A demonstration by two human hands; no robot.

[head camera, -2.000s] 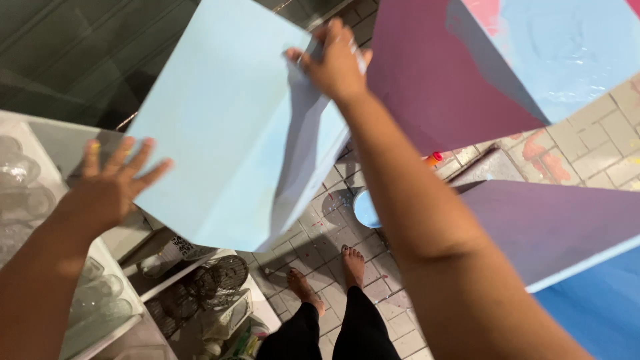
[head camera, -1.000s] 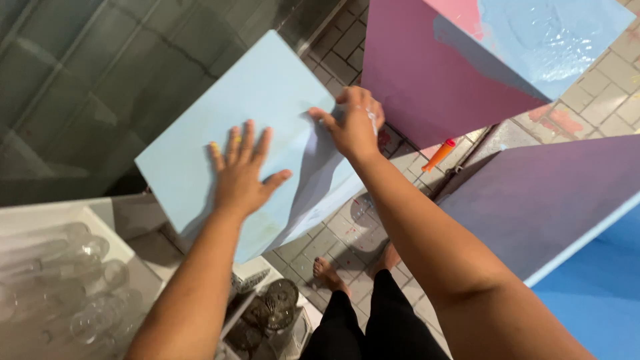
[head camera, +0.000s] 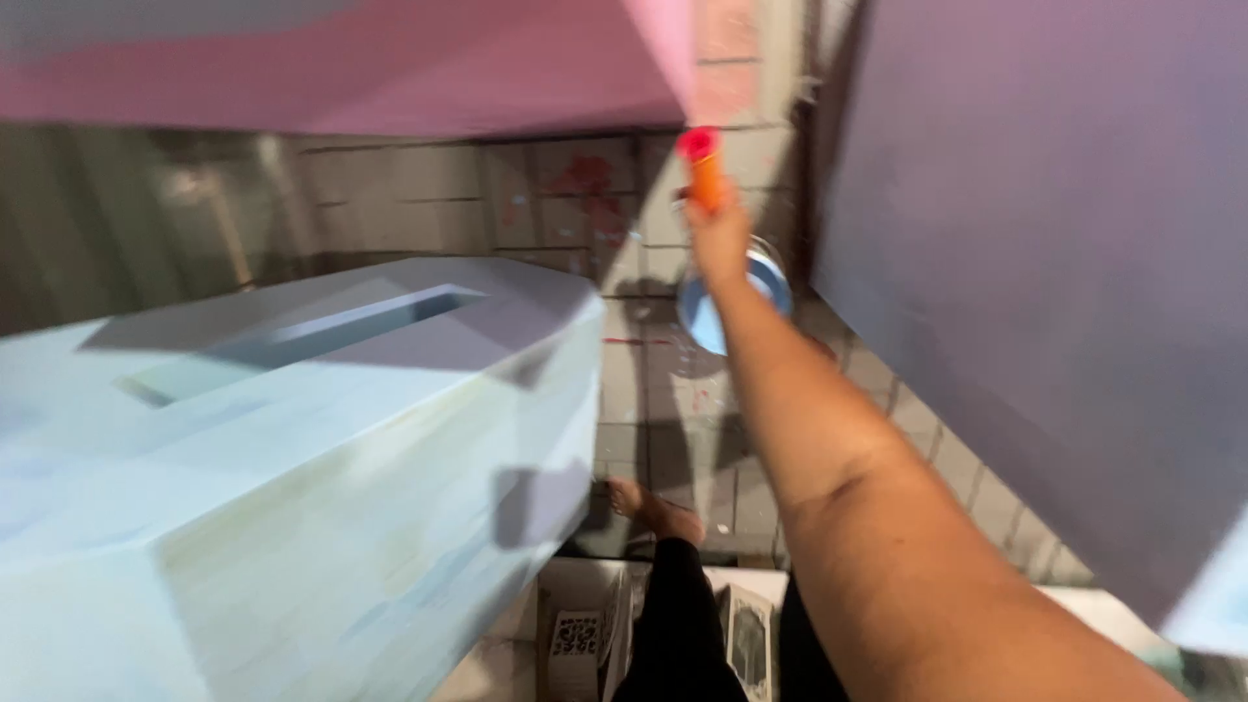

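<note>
My right hand (head camera: 720,224) reaches forward at the upper centre, its fingers around the lower end of an orange tube-shaped handle (head camera: 704,171) with a red end. Just below the hand, partly behind my wrist, a bucket of light blue paint (head camera: 704,317) stands on the floor. On the left is a pale blue painted block (head camera: 370,487) with a long slot in its upper face. My left hand is out of view.
A pink painted panel (head camera: 439,78) spans the upper left. A large purple-grey panel (head camera: 1033,244) fills the right side. Paint-spotted floor tiles (head camera: 565,195) lie between them. My bare foot (head camera: 663,512) is near white containers (head camera: 575,653) at the bottom.
My right hand has left the pale blue block and now holds the orange handle, which lay near the pink panel before. My left hand has gone out of view. The view has turned strongly.
</note>
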